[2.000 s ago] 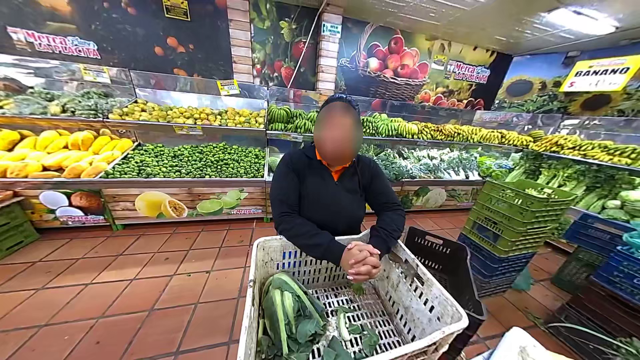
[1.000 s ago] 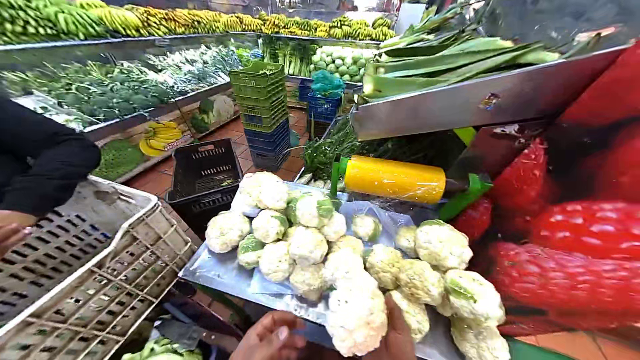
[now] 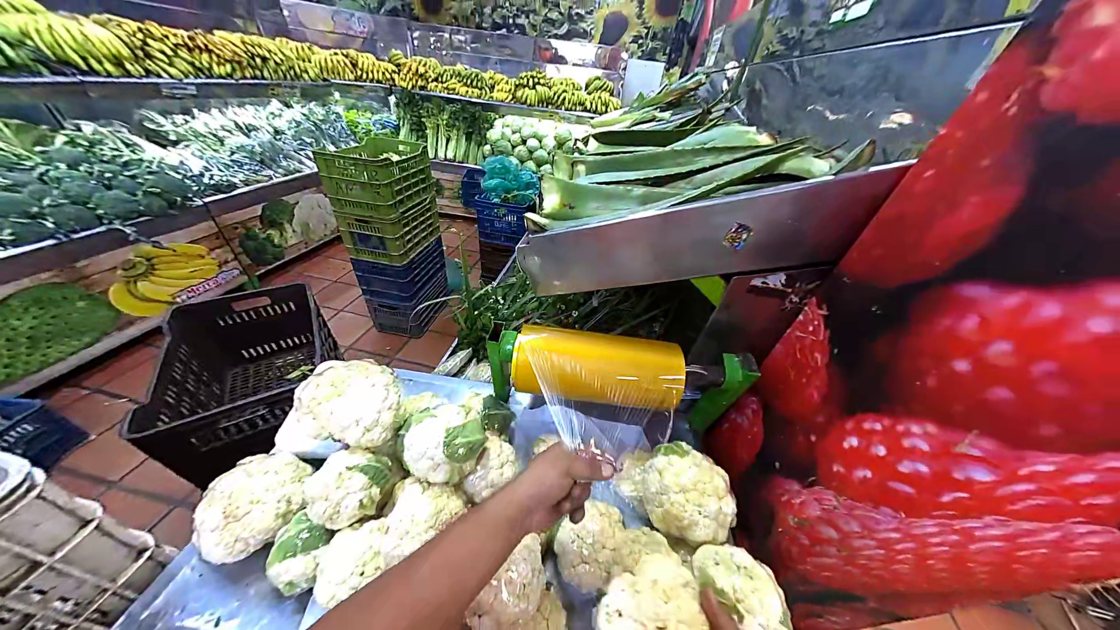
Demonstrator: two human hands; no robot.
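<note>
My left hand (image 3: pixel 564 486) reaches over the cauliflowers, its fingers closed on the end of clear plastic film (image 3: pixel 564 411). The film stretches down from a yellow roll (image 3: pixel 604 363) held between green brackets. Only a finger or so of my right hand (image 3: pixel 717 612) shows at the bottom edge, against a white cauliflower (image 3: pixel 652 595) and beside another one (image 3: pixel 744 584); the rest is out of frame, so its grip cannot be told. Several more cauliflowers (image 3: pixel 249 507) lie heaped on the film-covered surface (image 3: pixel 201 595), some with green leaves.
A black crate (image 3: pixel 236 350) stands on the tiled floor behind the heap. A whitish crate (image 3: pixel 70 560) is at lower left. Stacked green and blue crates (image 3: pixel 381 210) stand farther back. A metal tray (image 3: pixel 700 241) with long green leaves juts out above the roll, beside a berry-printed wall (image 3: pixel 962 394).
My left hand has moved forward to the roll and now holds film pulled from it. A second ago it was near the bottom edge, empty. The view has swung right from the person by the crate.
</note>
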